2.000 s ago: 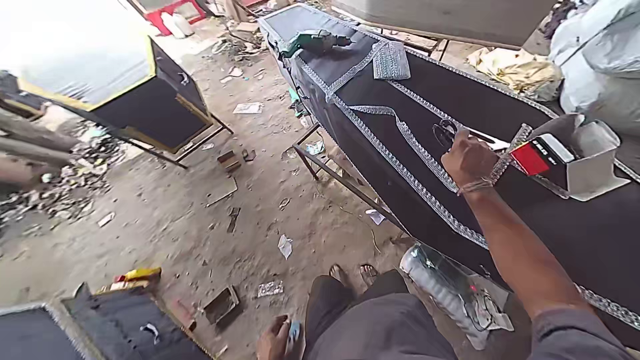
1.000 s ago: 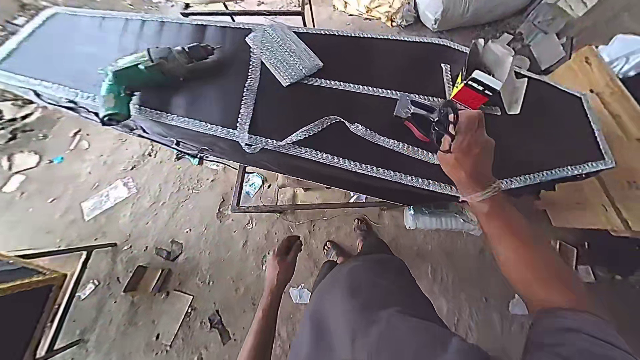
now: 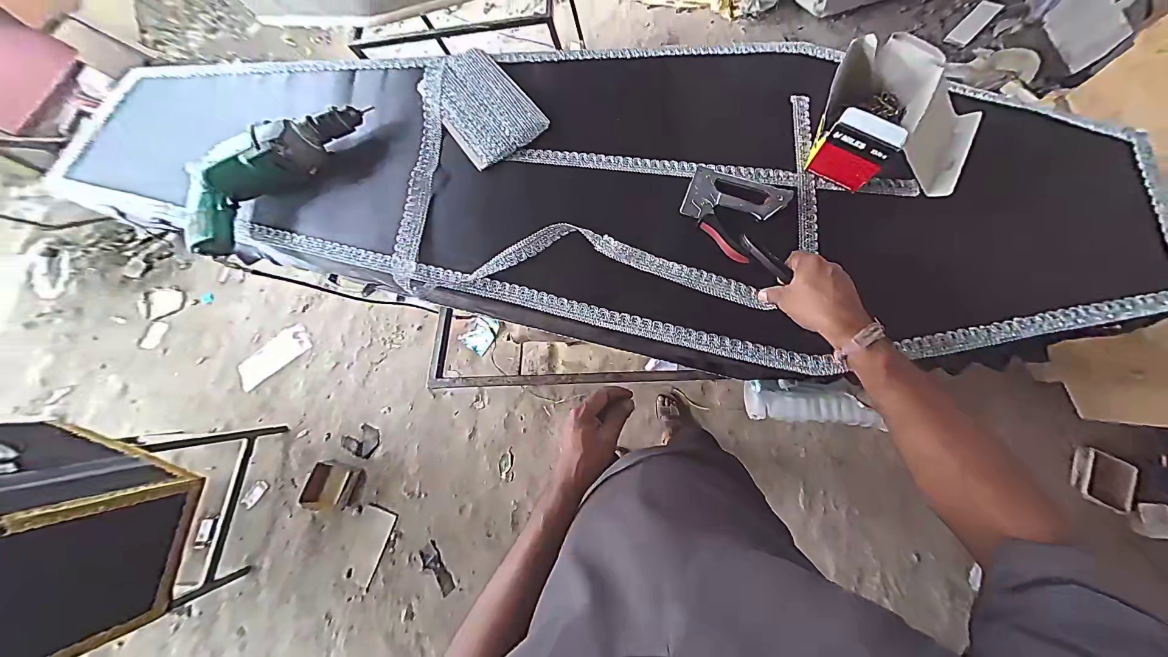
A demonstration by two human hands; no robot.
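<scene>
My right hand rests low over the black coffin lid. Its thumb meets the end of a loose silver trim strip, and its fingers meet the handle tip of a staple gun; the grip itself is hidden. Beside the gun, silver trim forms a cross. An opened cardboard box with small metal pieces and a red-black box stand right of it. A folded bundle of silver trim lies farther left. My left hand hangs before the lid's near edge, loosely curled and holding nothing.
A green power drill lies on the coffin's left part, its base over the near edge. Below is a metal stand. Another black, gold-trimmed coffin is at lower left. Scraps and a small open box litter the ground.
The staple gun, gripped in my right hand a second ago, now lies at its fingertips, turned with its handles toward me. The view has swung markedly since the first frame.
</scene>
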